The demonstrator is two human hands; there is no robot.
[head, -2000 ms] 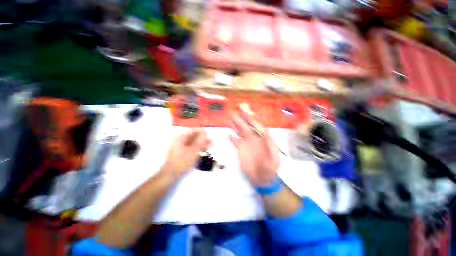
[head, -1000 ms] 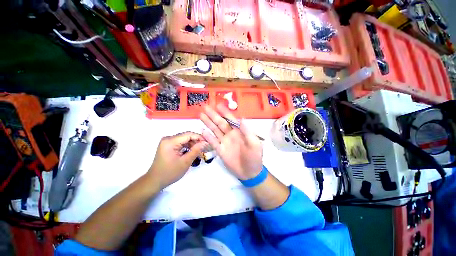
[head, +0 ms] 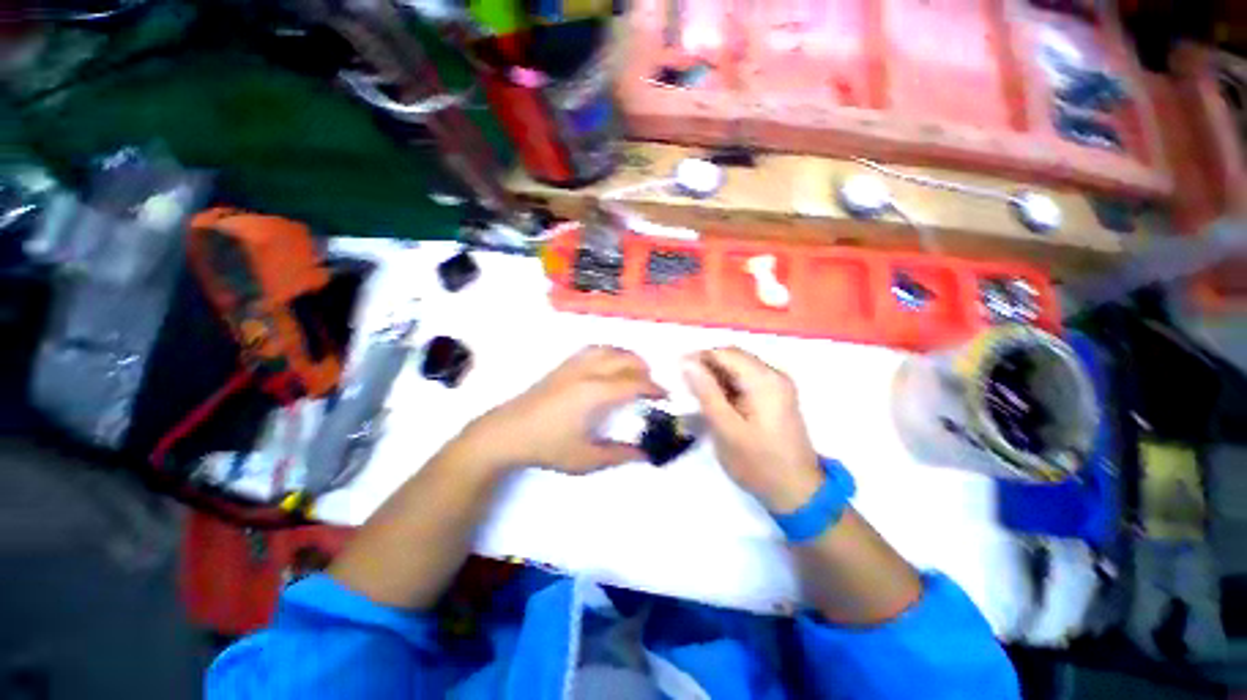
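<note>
A small black device housing (head: 666, 438) is over the white mat (head: 602, 527), at the fingertips of my left hand (head: 568, 413). The left thumb and fingers curve around its left side, with a small pale patch between them. My right hand (head: 760, 427) is just right of the housing, fingers curled and fingertips together. A dark sliver shows at its fingers, too blurred to name. Two more black housings (head: 446, 360) lie at the left of the mat. The red-orange small-parts tray (head: 837, 290) is just beyond my hands, with dark specks and a white bone-shaped piece.
A round tub (head: 944, 397) stands right of my hands beside a blue base (head: 1060, 506). A grey screwdriver (head: 358, 435) and orange multimeter (head: 260, 280) are at left. A wooden rack (head: 793, 192), large pink-red tray (head: 875, 123) and pen holder (head: 581, 130) stand behind.
The view has shifted, so the bench appears further right. My right hand has gone from open, palm showing, to curled fingers beside the housing. The black housing shows more clearly between my hands.
</note>
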